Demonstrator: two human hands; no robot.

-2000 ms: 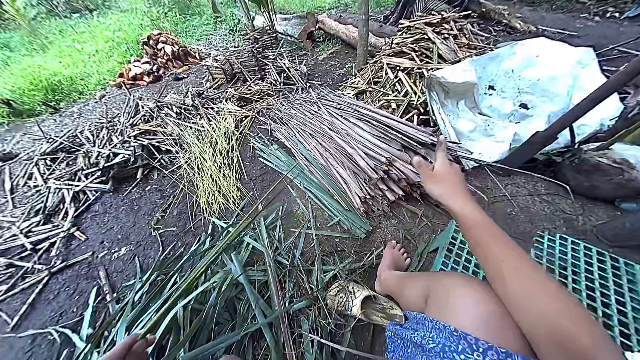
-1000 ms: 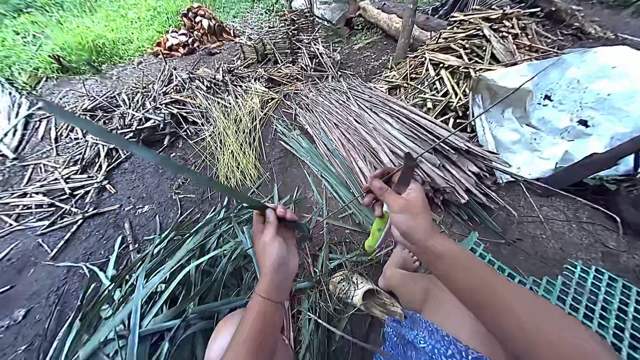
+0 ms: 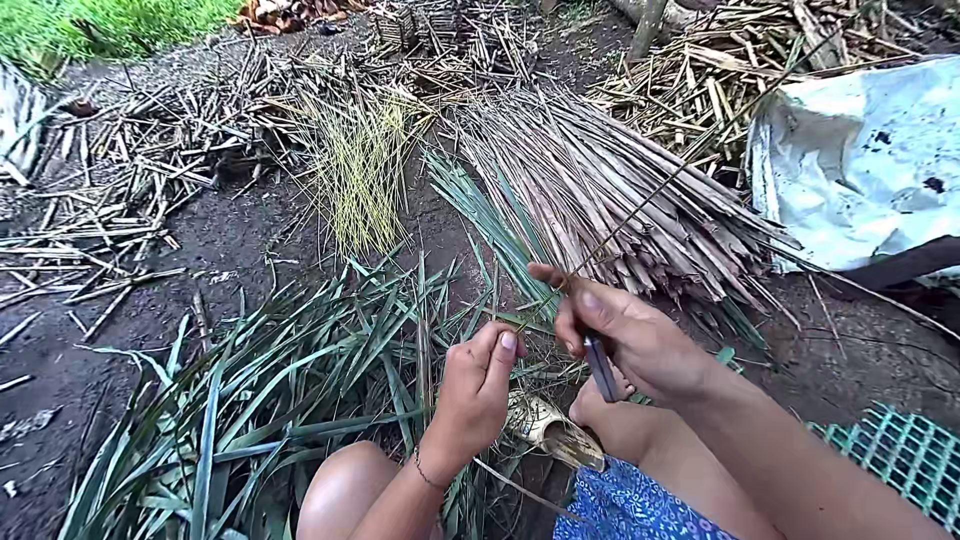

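Note:
My left hand (image 3: 484, 379), with a thin band on its wrist, is closed on the near end of a long thin leaf strip (image 3: 637, 225). Just to its right, my right hand (image 3: 619, 322) pinches the same strip, which runs up toward the upper right. A knife (image 3: 601, 369) is tucked in that hand, its dark part pointing down toward my foot; the rest of it is hidden by the fingers. Below the hands lies a hollow, pale piece of cut stem (image 3: 551, 431). Long green leaves (image 3: 300, 397) are heaped at the left.
Ahead lie a bundle of dry brown stalks (image 3: 600, 180), some green strips (image 3: 487, 217) and thin yellow-green ribs (image 3: 367, 180). Cut sticks (image 3: 120, 187) cover the ground at left. A white sheet (image 3: 862, 165) and green plastic mesh (image 3: 900, 457) are at right.
My hands have come together; a second ago they were apart, with a broad green leaf in my left. That leaf is out of my hand. Two seconds ago my right hand was over the dry bundle.

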